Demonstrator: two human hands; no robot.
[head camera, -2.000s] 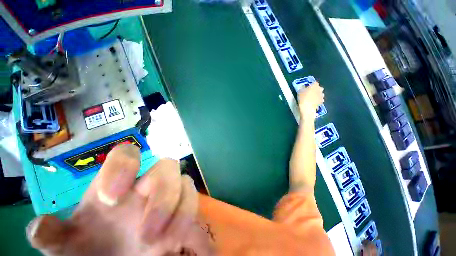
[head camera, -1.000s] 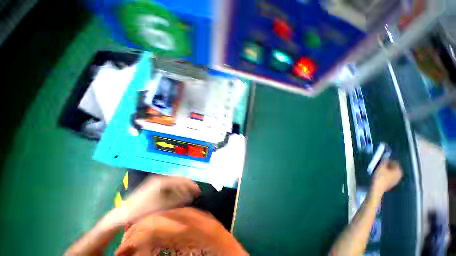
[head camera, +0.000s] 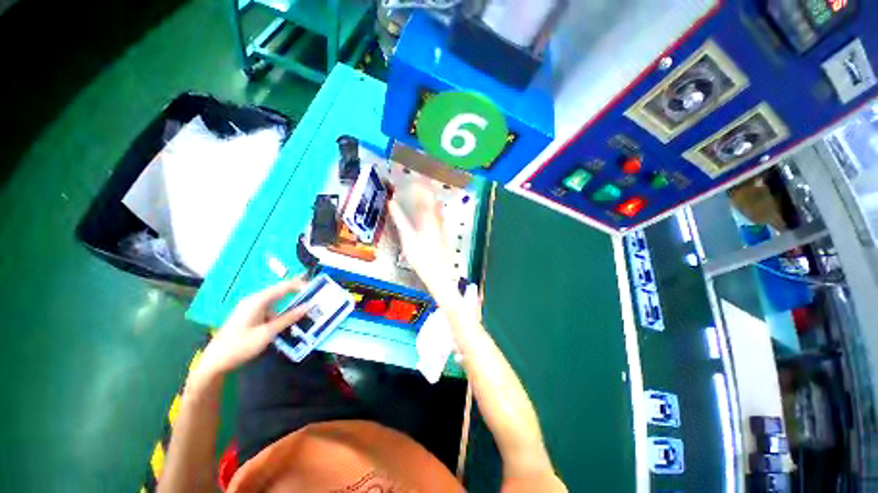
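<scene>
My left hand (head camera: 245, 332) holds a plastic panel (head camera: 315, 318) with a white-blue rim and dark pattern, in front of the machine bed's left front corner. Another panel (head camera: 367, 203) is at the copper-brown fixture (head camera: 352, 245), between dark clamps, and looks tilted. My right hand (head camera: 414, 217) is blurred over the bed, with its fingers close to that panel's right edge. Whether they grip it cannot be told.
The blue press head (head camera: 404, 87) and the control panel (head camera: 626, 144) overhang the bed. A black bin (head camera: 106, 226) with white sheets stands at left. More panels (head camera: 662, 408) lie along the green line at right. A crumpled white patch (head camera: 435, 344) is at the bed's right front corner.
The view has swung left to the machine. My right hand has moved from the line to the fixture. My left hand now holds a panel. The panel in the fixture now looks tilted.
</scene>
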